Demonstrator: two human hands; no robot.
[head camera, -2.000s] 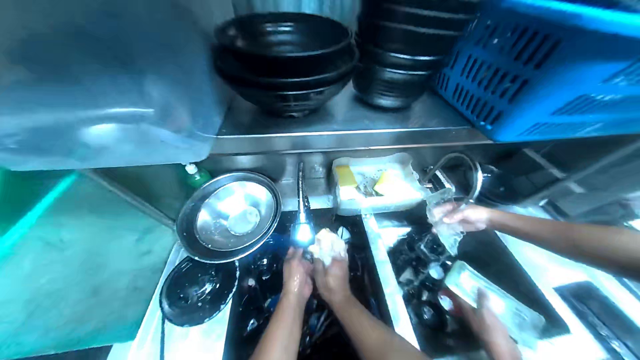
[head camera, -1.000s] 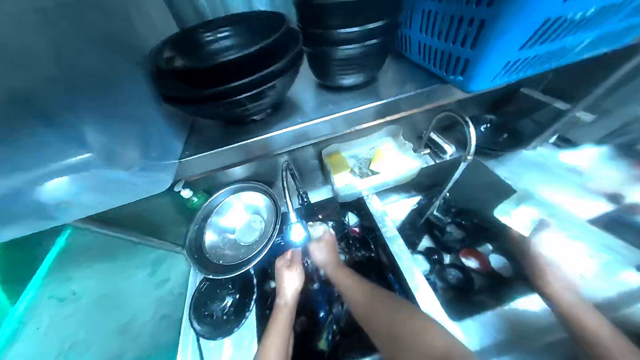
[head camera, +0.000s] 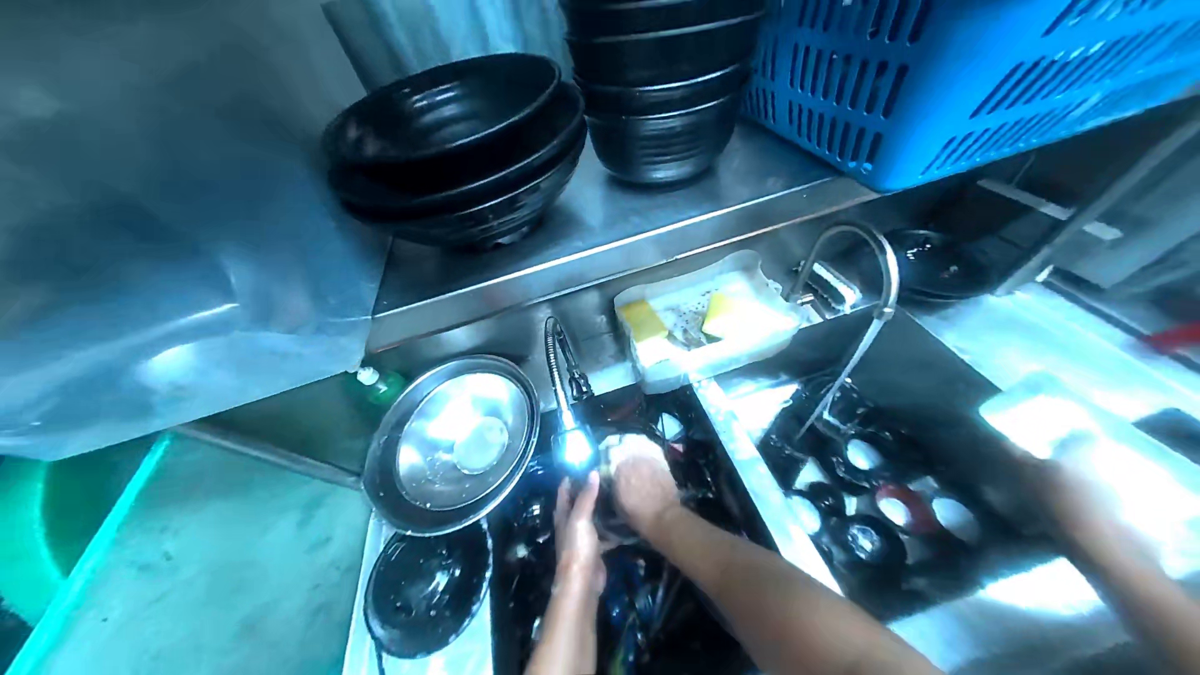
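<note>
Under the lit end of a spring-neck faucet (head camera: 562, 403), my two hands are close together over a dark sink basin full of dishes. My right hand (head camera: 642, 483) is bent over a pale cloth or sponge (head camera: 628, 448), pressed against a dark round dish that is partly hidden. On the left, upright with fingers extended, my left hand (head camera: 579, 534) touches the side of that dish. Metal bowls (head camera: 450, 445) stand nested at the basin's left edge, with a black plate (head camera: 428, 591) below them. A white tray (head camera: 675, 375) with yellow sponges (head camera: 645, 322) sits behind the basins.
Stacked black bowls (head camera: 459, 141), a taller bowl stack (head camera: 661, 103) and a blue plastic basket (head camera: 881, 94) stand on the steel shelf above. A curved faucet (head camera: 886, 272) rises over the right basin, which holds several dishes. Another person's blurred hand (head camera: 1059, 487) is beside a pale container (head camera: 1078, 431) at right.
The other person's hands have moved right with the pale container, away from the right basin. My hands stay near the faucet end. The view has shifted.
</note>
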